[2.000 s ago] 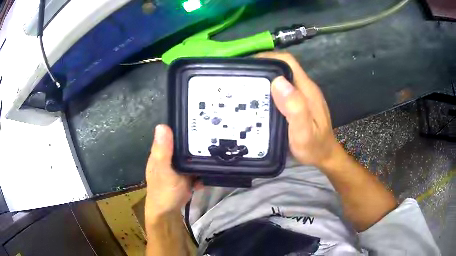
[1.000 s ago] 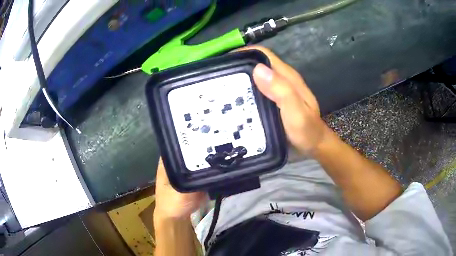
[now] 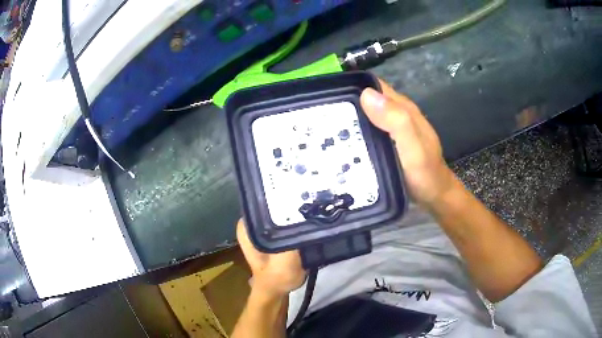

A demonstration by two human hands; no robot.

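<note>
A square black lamp housing (image 3: 247,158) is held up over the bench edge, its open front facing me and slightly tilted. Inside it lies a white circuit board (image 3: 317,158) with small dark parts and a black wire joint near its lower edge. My right hand (image 3: 412,142) grips the housing's right side, thumb on the front rim. My left hand (image 3: 270,264) is at the lower left corner, partly hidden behind the housing, supporting it. A black cable (image 3: 305,300) hangs down from the bracket foot.
Behind the lamp, a green air blow gun (image 3: 284,72) lies on the dark bench (image 3: 171,204), joined to a pale hose (image 3: 449,26). The blue control panel (image 3: 158,79) is at upper left. A thin black cord (image 3: 78,86) hangs at left, above a white tabletop (image 3: 86,231).
The lamp was tilted from nearly square-on and is now slightly further right than one second ago. The left hand's thumb has left the housing's left side. The view has shifted; the thin cord hangs differently.
</note>
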